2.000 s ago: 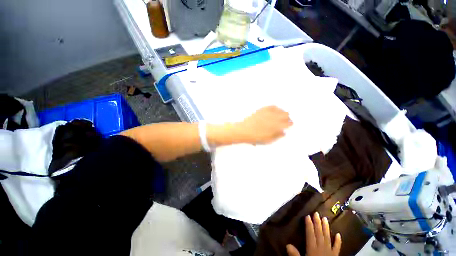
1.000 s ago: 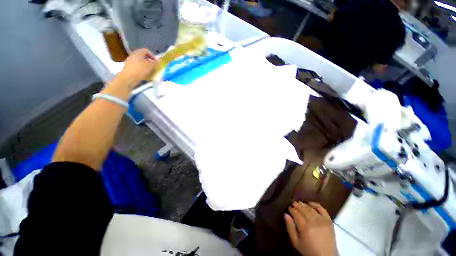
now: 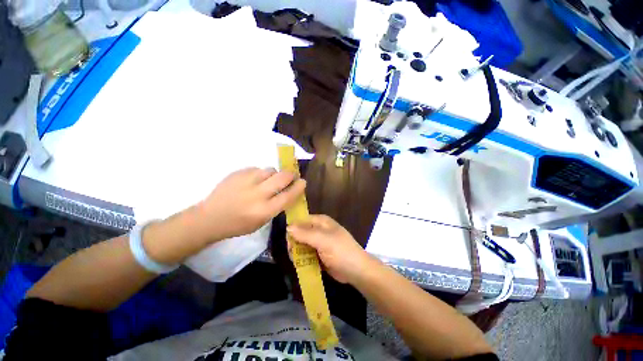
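A yellow strip (image 3: 308, 275) with dark printing is held upright in the picture, in front of the needle area. My left hand (image 3: 255, 200) grips its upper part. My right hand (image 3: 326, 243) grips it just below, with the thumb on it. The brown fabric panel (image 3: 321, 77) lies under the presser foot and needle (image 3: 340, 158) and runs down behind my hands. The white fabric (image 3: 190, 84) spreads over the table at the left and hangs over the front edge under my left wrist.
The white sewing machine (image 3: 451, 127) stands right of centre. Thread snips (image 3: 498, 248) lie below its arm. Brown and white strips (image 3: 471, 211) drape over the table edge. A measuring scale (image 3: 88, 210) runs along the front edge. A glass jar (image 3: 53, 42) stands at top left.
My left hand has taken the yellow strip from the table's far left and brought it to the front. My right hand has left the brown panel and holds the strip too. The view has swung right.
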